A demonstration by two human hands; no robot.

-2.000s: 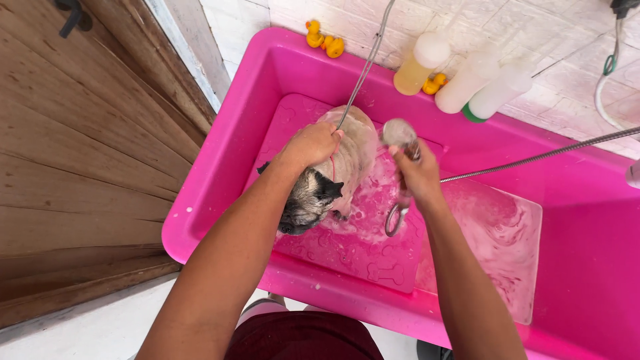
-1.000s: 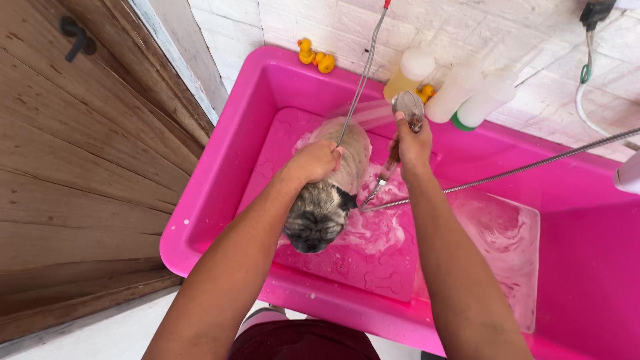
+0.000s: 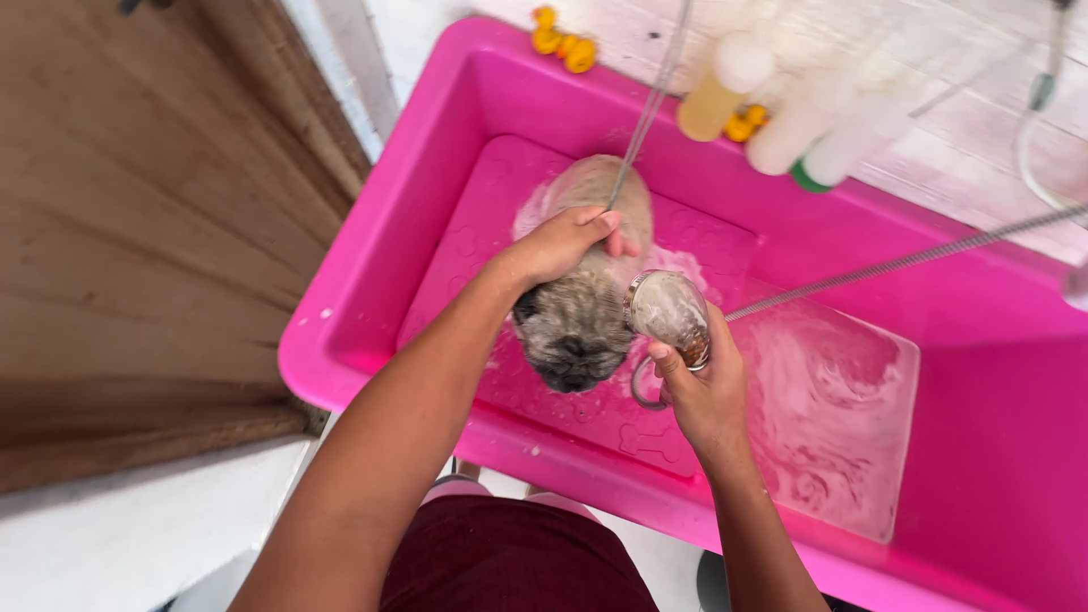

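A wet pug-like dog (image 3: pixel 574 319) with a tan body and dark muzzle stands in a pink plastic tub (image 3: pixel 374 297), facing my side. My left hand (image 3: pixel 574 242) rests on the back of its neck, where a thin grey tether (image 3: pixel 650 110) comes down from above; whether the fingers close on the tether cannot be told. In my right hand (image 3: pixel 705 387) is a clear-handled shower head (image 3: pixel 667 310), its face turned toward the right side of the dog's head. The hose (image 3: pixel 901 255) runs from behind that hand to the right edge.
Along the tub's back rim stand a bottle of yellow liquid (image 3: pixel 710 102), pale bottles (image 3: pixel 790 136) and several yellow rubber ducks (image 3: pixel 578 55). Foamy water (image 3: pixel 824 416) lies in the lower part of the tub. A wooden door (image 3: pixel 153 229) is at the left.
The shower head has moved from beside the back rim down next to the dog's head. The dog's face, turned more to the left two seconds ago, now points toward me. My left hand stays at its neck.
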